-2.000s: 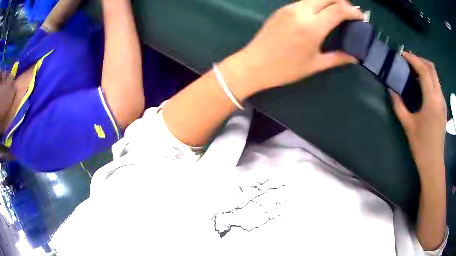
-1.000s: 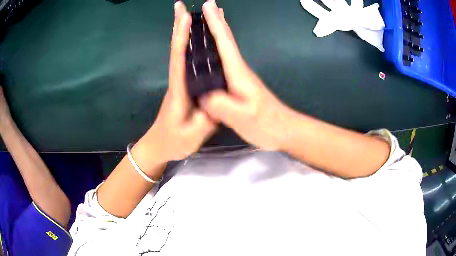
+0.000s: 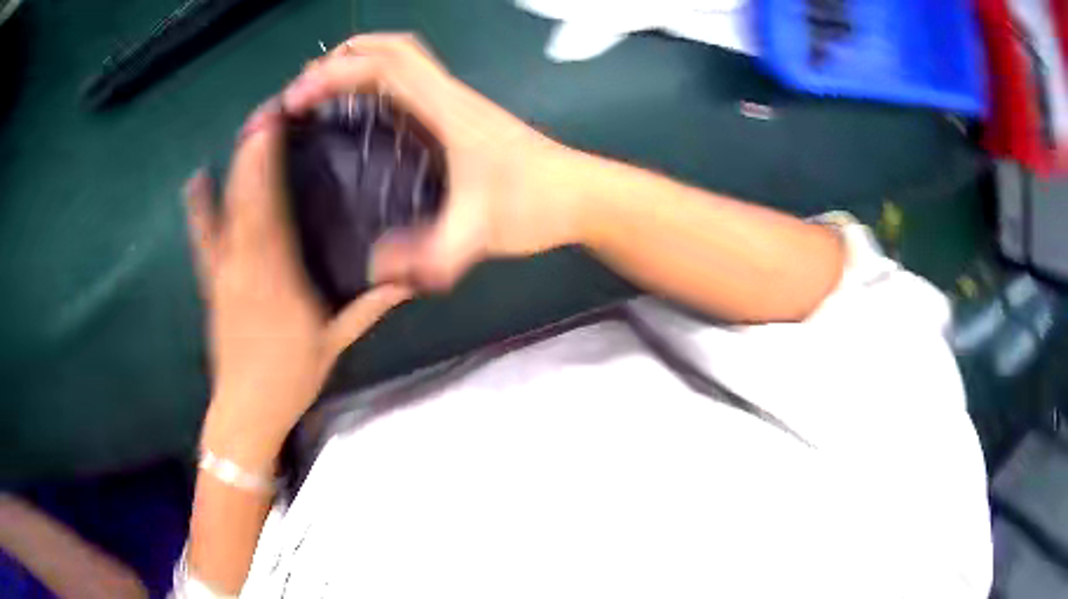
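Note:
A blurred dark block of black power adapters (image 3: 357, 193) is held between my two hands above the green bench top (image 3: 656, 129). Thin pale lines, the plug pins, show on its upper face. My left hand (image 3: 252, 281), with a white band on the wrist, presses along the block's left side. My right hand (image 3: 469, 176) curls round its far end and right side, with the thumb on the near part. The exact number of adapters cannot be told.
A white glove (image 3: 586, 29) lies at the far edge beside a blue tray (image 3: 873, 59) with dark parts. A red bin (image 3: 1013, 94) is right of it. A small label (image 3: 757, 110) lies on the bench. A dark row (image 3: 164, 53) is far left. Another person's arm (image 3: 64, 556) shows bottom left.
The view has swung right since one second ago. The block has moved left in the picture, and my right hand now curls round its far end instead of lying flat along its side.

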